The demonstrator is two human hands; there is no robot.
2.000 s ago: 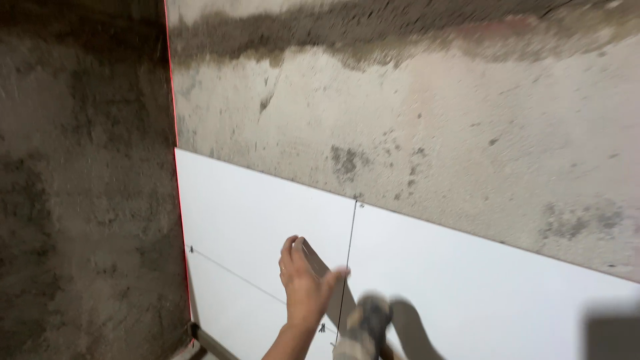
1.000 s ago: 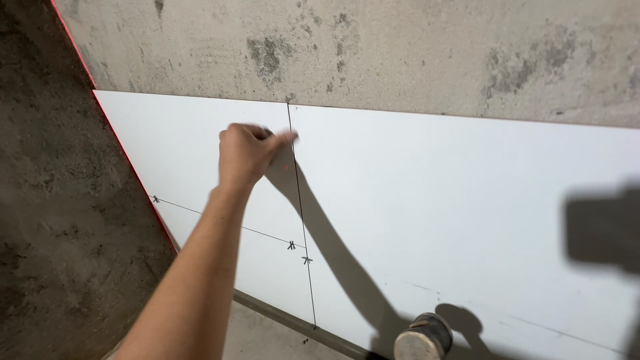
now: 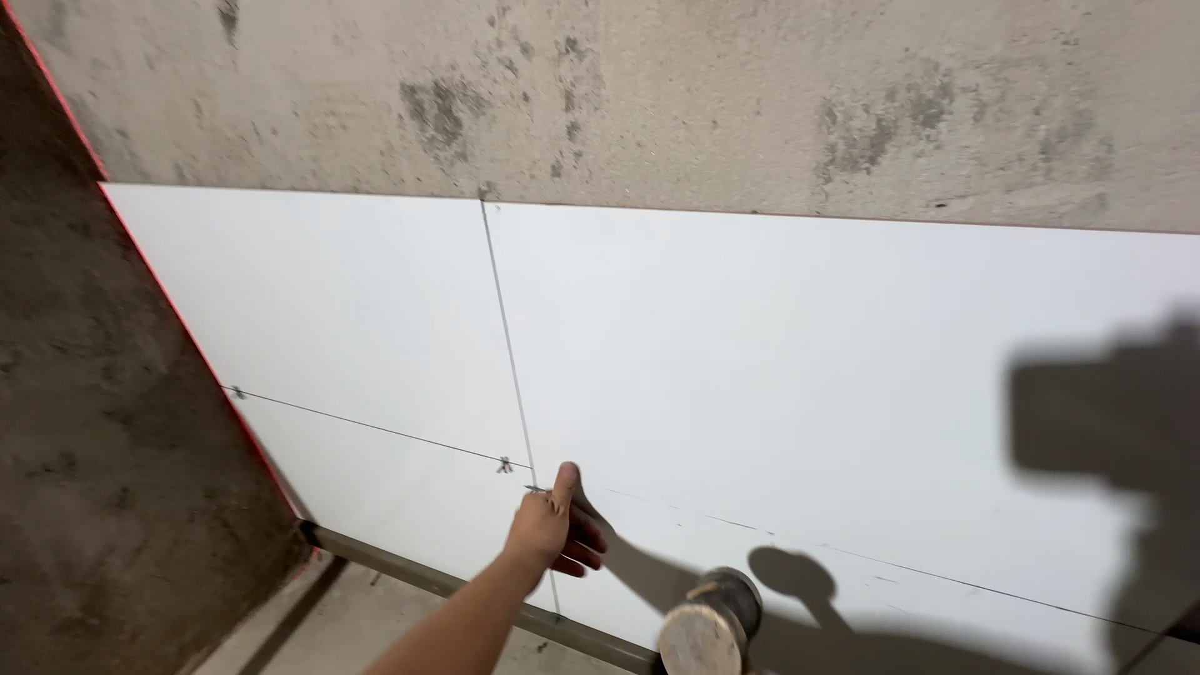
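Observation:
My left hand (image 3: 553, 530) is over the lower part of a large white panel (image 3: 797, 356), beside a drawn vertical line. Its thumb points up, its other fingers are apart and it holds nothing. To its right, a mallet head (image 3: 708, 623) with a pale worn face and a dark band rises from the bottom edge. Whatever grips the mallet is out of frame, and my right hand does not show. Pencil-like lines and small cross marks (image 3: 504, 464) are drawn on the panel, left of my hand.
Bare grey concrete wall (image 3: 656, 103) rises above the panel. A dark rough wall (image 3: 103, 375) meets it at the left, with a red laser line along the corner. A grey metal bar (image 3: 394, 560) runs under the panel, above a concrete floor (image 3: 356, 619). Shadows fall at right.
My left hand has moved down along the vertical line, from near the panel's top edge to its lower part. The mallet head shows larger in the view, which has shifted.

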